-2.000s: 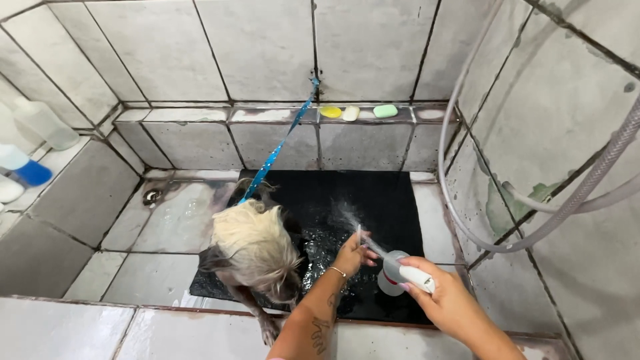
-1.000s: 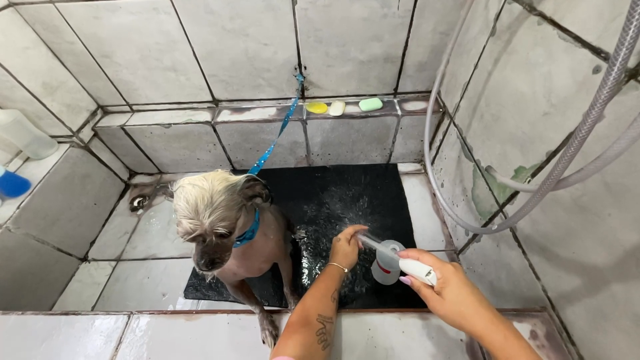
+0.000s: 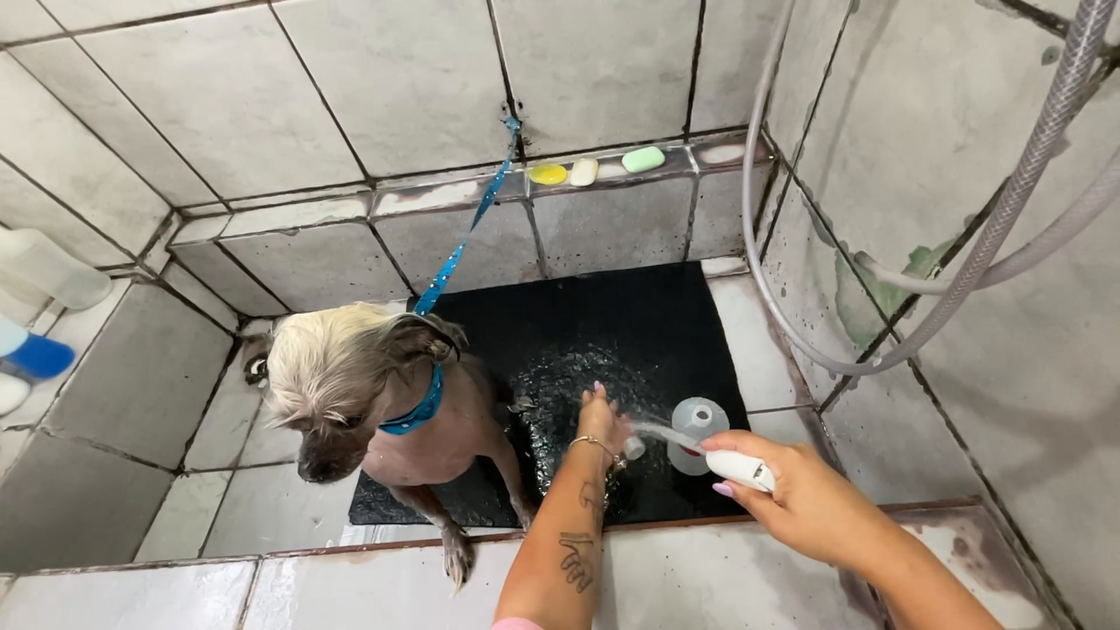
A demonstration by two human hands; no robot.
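My right hand (image 3: 779, 490) grips a white shower handpiece (image 3: 740, 470), and water streams from it leftward onto my left hand (image 3: 602, 420). The left hand is over the black mat (image 3: 577, 324), fingers extended in the spray; a small whitish cap-like piece (image 3: 633, 448) shows beside it, and whether it is held is unclear. A translucent plastic bottle (image 3: 700, 416) stands on the mat beyond the handpiece. At the left, a wet dog (image 3: 437, 446) with a pale head of hair has one front paw on the tub's edge. A blue leash (image 3: 464, 245) runs from its collar (image 3: 420, 407) to the back wall.
Yellow (image 3: 549, 174), cream (image 3: 584, 171) and green (image 3: 644, 158) soap bars lie on the back ledge. A clear hose (image 3: 997, 210) loops along the right wall. Bottles (image 3: 54, 267) rest on the left ledge. The tiled front edge (image 3: 700, 569) lies beneath my forearms.
The dog has raised its head from low beside the mat and now faces left. My left hand has come away from the handpiece's stream end, and the water now hits it.
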